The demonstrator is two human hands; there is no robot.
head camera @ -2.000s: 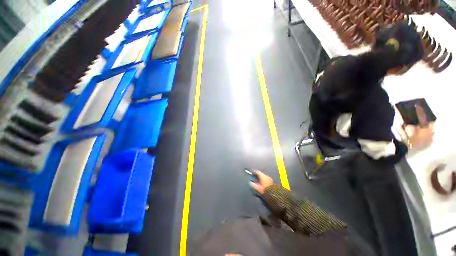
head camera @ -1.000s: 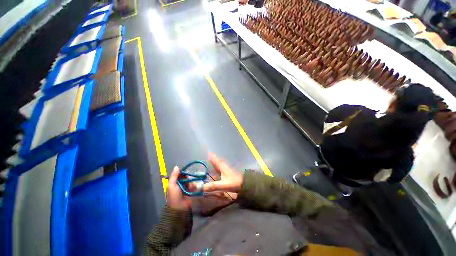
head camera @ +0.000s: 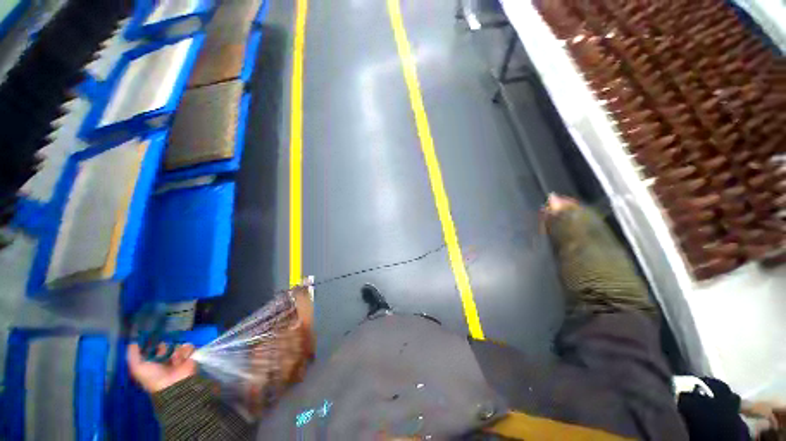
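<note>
My left hand [head camera: 164, 366] is at the lower left, holding the teal looped handles of the scissors [head camera: 151, 332]; their blades cannot be made out. The same hand grips the gathered end of a clear plastic bag [head camera: 267, 344] with brownish contents, which spreads to the right of the hand. A thin dark string [head camera: 371, 269] runs from the bag's upper end towards the right. My right hand [head camera: 560, 204] is out at the right, small and blurred beside the table edge; its fingers cannot be made out.
Blue trays with pale and brown panels [head camera: 207, 125] line the left side. A white table [head camera: 633, 168] with many brown rolled straps [head camera: 698, 146] stands at the right. Yellow lines [head camera: 431, 164] mark the grey floor. Part of a person [head camera: 711, 413] shows at the lower right.
My hands have moved apart: the left went down and left with the scissors and bag, the right went out to the right. The bag is now spread in view. The seated person is mostly out of view.
</note>
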